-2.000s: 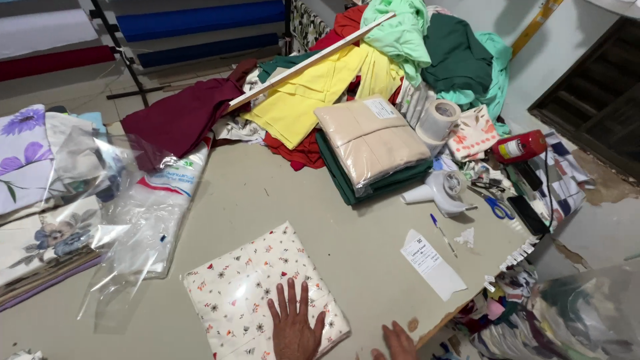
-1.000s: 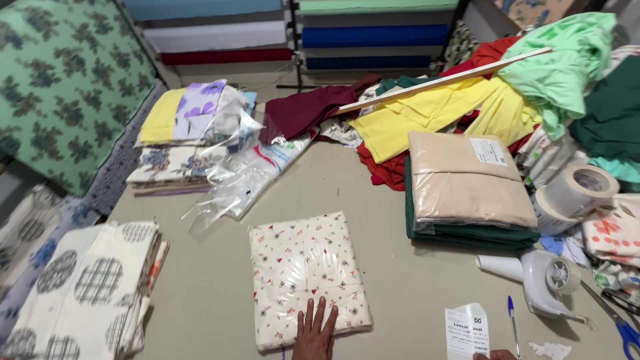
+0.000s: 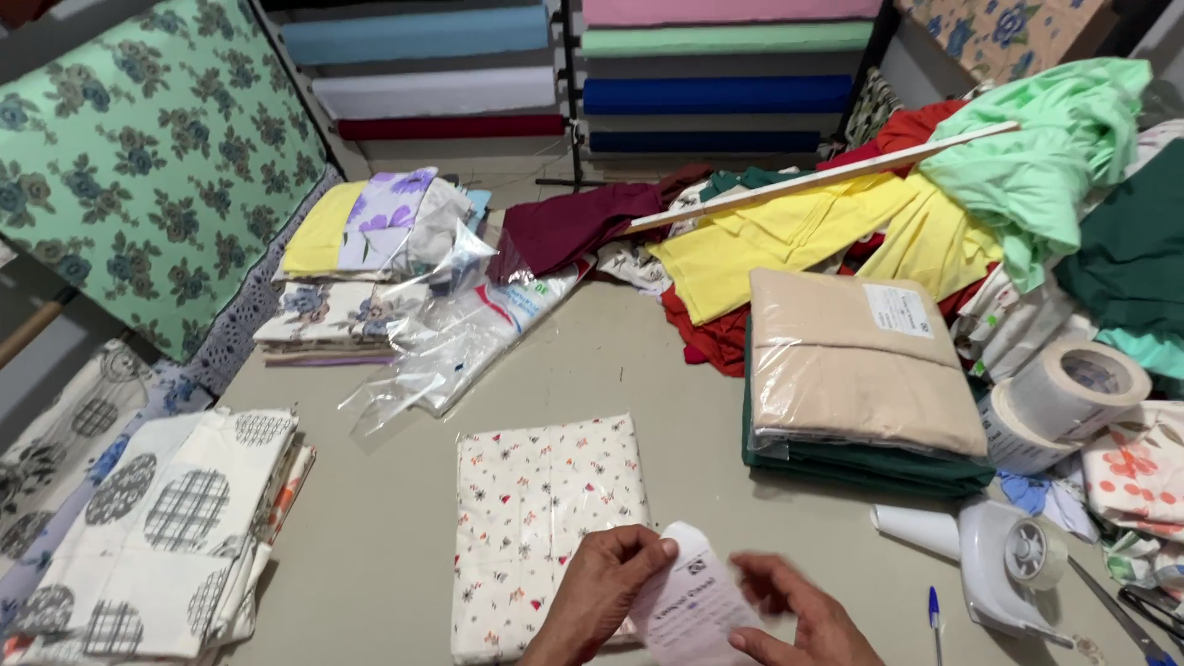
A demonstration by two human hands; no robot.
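My left hand pinches the top left edge of a white printed paper label between thumb and finger. At the label's right side, my right hand is slightly blurred, its thumb against the lower right edge and its fingers apart; whether it grips the paper is unclear. Partly behind my left hand lies a folded white cloth with a small floral print, wrapped in clear plastic. A blue pen and a white tape dispenser are to the right of my hands.
Plastic-wrapped beige fabric rests on folded dark green cloth. Tape rolls and scissors sit at the right. A wooden strip crosses heaped fabrics. Clear plastic bags and folded patterned fabric lie left.
My left hand has left the floral package's surface and now holds the label, which lay on the table at the right earlier. The view has swung toward the left.
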